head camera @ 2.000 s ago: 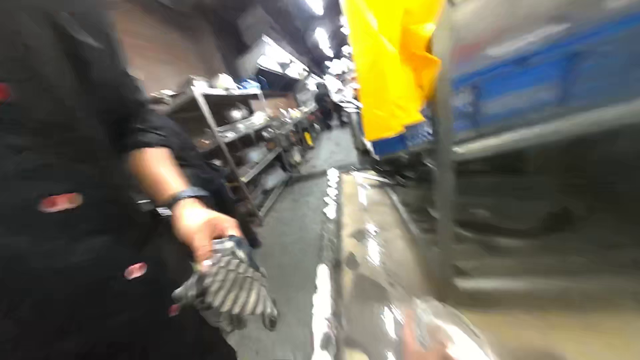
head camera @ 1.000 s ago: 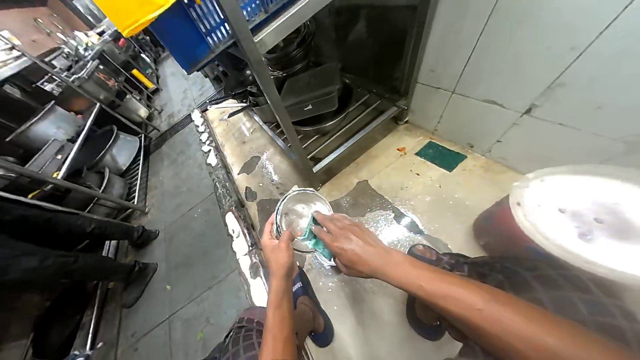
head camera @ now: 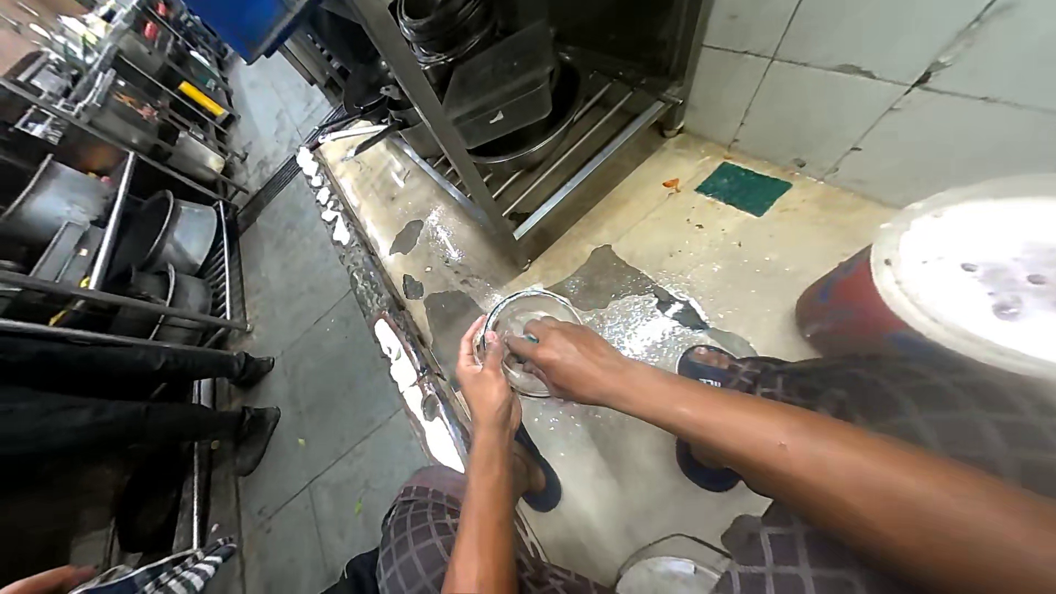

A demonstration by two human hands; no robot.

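Note:
A round, see-through bowl (head camera: 540, 307) is held up over the wet floor between my knees. My left hand (head camera: 488, 381) grips its left rim, with the thumb at the inner side. Inside the bowl, my right hand (head camera: 569, 359) has its fingers closed on a green scouring pad (head camera: 530, 337), of which only a small bit shows. Below, at the bottom edge, stands another round container (head camera: 670, 575), partly cut off by the view.
A metal rack (head camera: 594, 173) with dark pans and a plastic tub stands ahead. A white-topped red drum (head camera: 973, 264) is at the right. A green pad (head camera: 744, 189) lies on the floor. Another person's legs (head camera: 124, 404) and a hand holding striped cloth (head camera: 190, 569) are at the left.
The view has swung down from the aisle. Since one second ago, my right hand has moved into the bowl, and the green pad, plainly visible then, is now mostly hidden under my fingers.

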